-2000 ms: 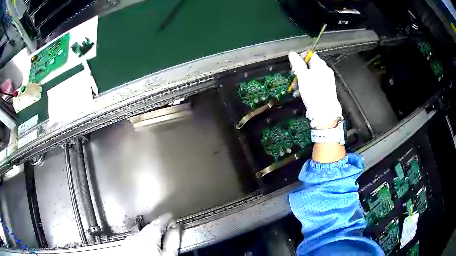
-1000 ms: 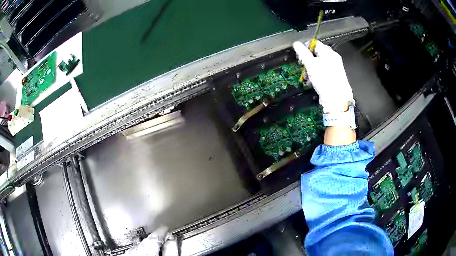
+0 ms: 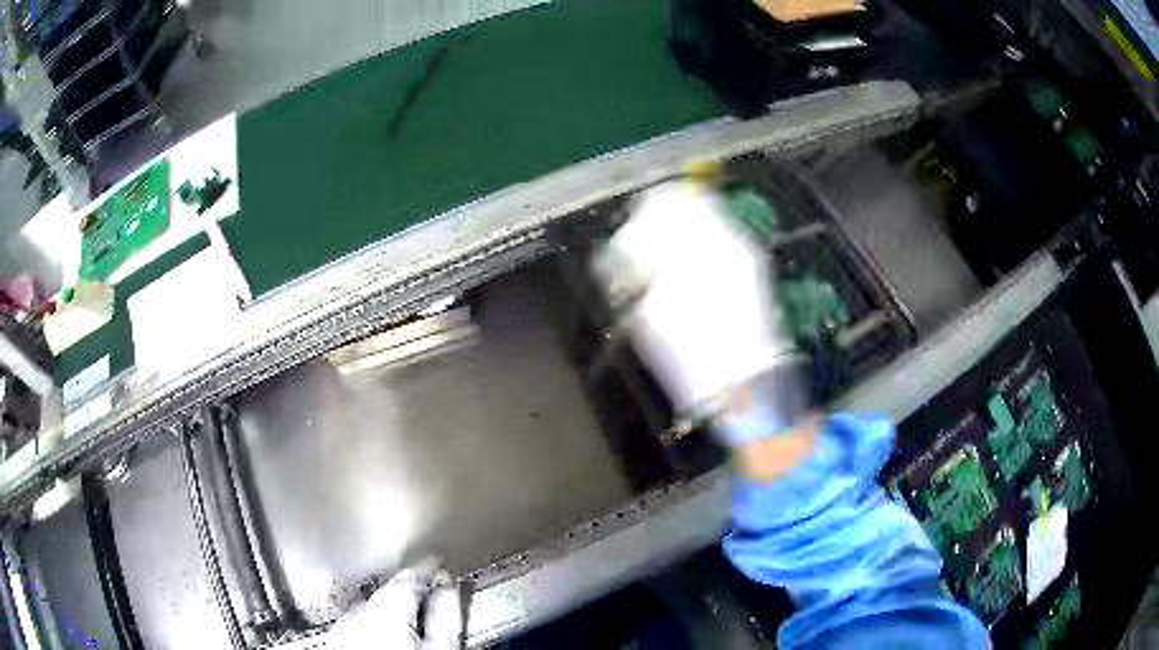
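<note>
My right hand [image 3: 699, 286], in a white glove and blurred, is over the left part of the black carrier [image 3: 871, 273] on the conveyor. It covers much of the green circuit boards [image 3: 810, 305]. A yellow spot, apparently the tweezers [image 3: 702, 170], shows above the hand; its fingers are too blurred to tell their grip. A brassy clip end [image 3: 677, 432] shows below the hand. My left hand [image 3: 413, 610], also gloved, is at the bottom edge on the near conveyor rail, partly cut off.
A near rail [image 3: 610, 531] and a far rail [image 3: 381, 290] bound the conveyor. Beyond lies a green mat [image 3: 496, 114] with a dark stick [image 3: 417, 92] and a sample board [image 3: 125, 222]. Another carrier with boards [image 3: 962, 489] lies at lower right. A cream button box [image 3: 79, 318] is at left.
My right hand has moved left across the carrier and now covers the left boards and clips. The yellow tool no longer sticks up clearly. My left hand stays near the rail.
</note>
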